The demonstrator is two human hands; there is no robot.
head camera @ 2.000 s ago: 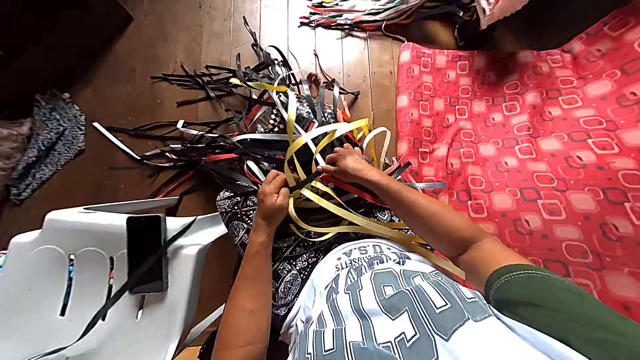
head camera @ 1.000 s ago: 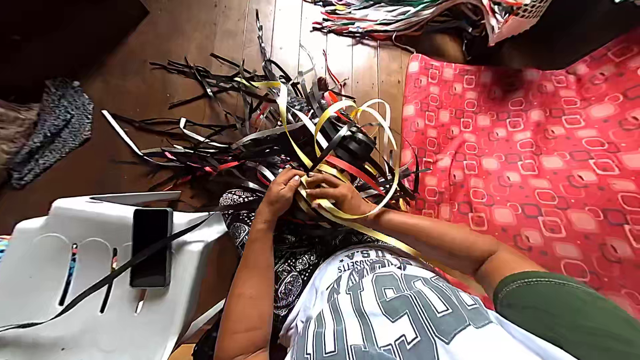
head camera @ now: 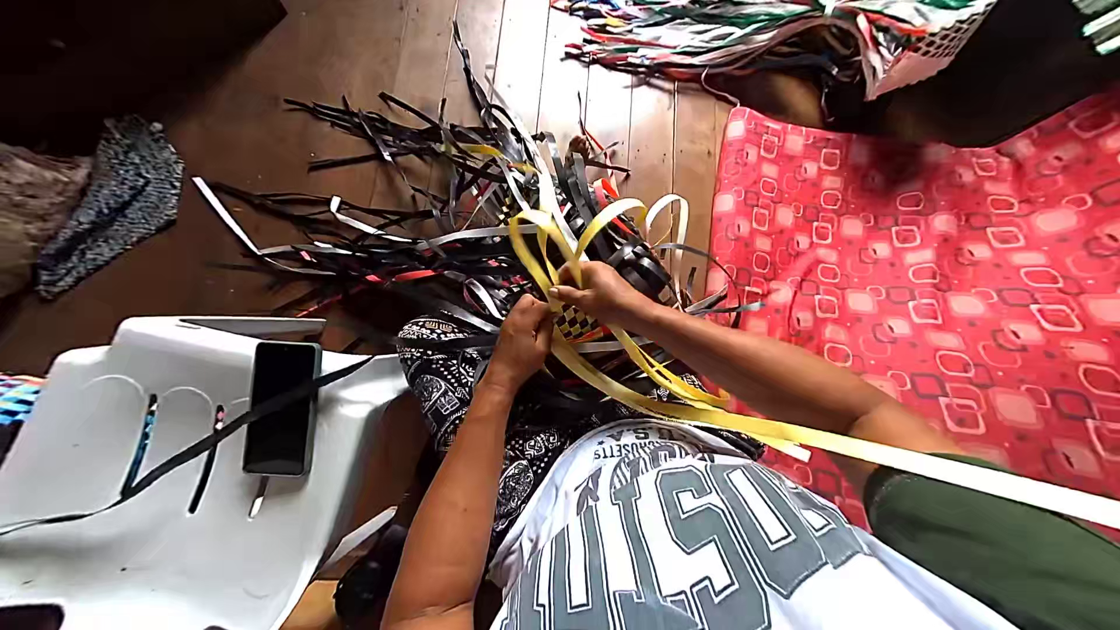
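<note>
A partly woven piece of flat strips, with a black and yellow checked patch [head camera: 575, 322], lies over my lap. My left hand [head camera: 523, 337] has its fingers closed at the left edge of the patch, pinching the weave. Just above and to the right, my right hand [head camera: 595, 289] grips a yellow strip [head camera: 604, 378] between thumb and fingers. Yellow strips loop above both hands, and a long one runs off to the lower right. Many loose black strips [head camera: 376, 254], with some white and red ones, fan out to the left and away from me. The fingertips partly hide the weave.
On my left stands a white plastic chair [head camera: 175, 560] bearing a smartphone [head camera: 282, 407] and a long black strip [head camera: 219, 437]. A red patterned cloth [head camera: 945, 289] spreads at right. Multicoloured strips [head camera: 700, 35] lie at the top. A grey speckled cloth [head camera: 118, 210] is at far left.
The checked patch now shows beside my hands, where black strips and hands covered it a second ago. The long yellow strip now extends to the lower right across my right arm.
</note>
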